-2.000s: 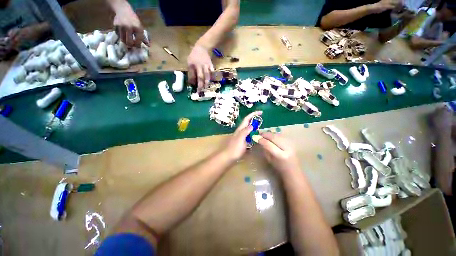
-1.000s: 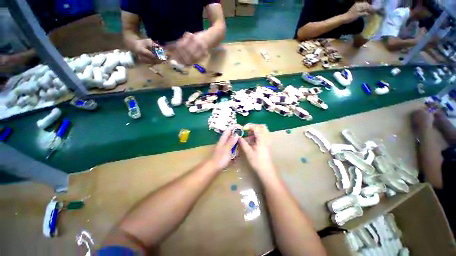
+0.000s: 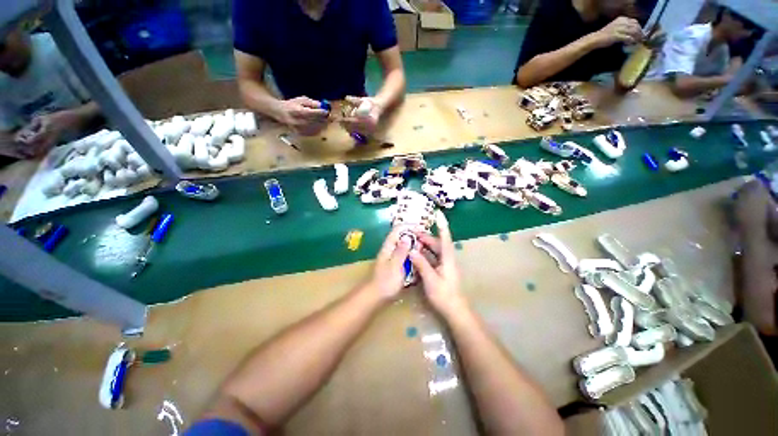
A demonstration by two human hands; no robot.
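My left hand point(image 3: 392, 266) and my right hand point(image 3: 438, 268) meet at the near edge of the green belt. Between them they hold a part-built unit point(image 3: 409, 271), of which a blue strip and a pale rim show. My left hand grips it from the left. The fingers of my right hand touch it from the right and above. The fingers cover most of the unit, so its inside is hard to make out.
Beige-brown subassemblies point(image 3: 503, 180) cluster on the green belt point(image 3: 256, 247) beyond my hands. White shells point(image 3: 635, 285) lie at right, above an open cardboard box point(image 3: 725, 383). Another unit point(image 3: 116, 377) lies on the near bench at left. A metal post point(image 3: 119, 94) stands at left. People sit opposite.
My hands have moved closer together around the unit, near the belt's edge. The person opposite has drawn back from the belt and now holds parts in both hands. The view has shifted.
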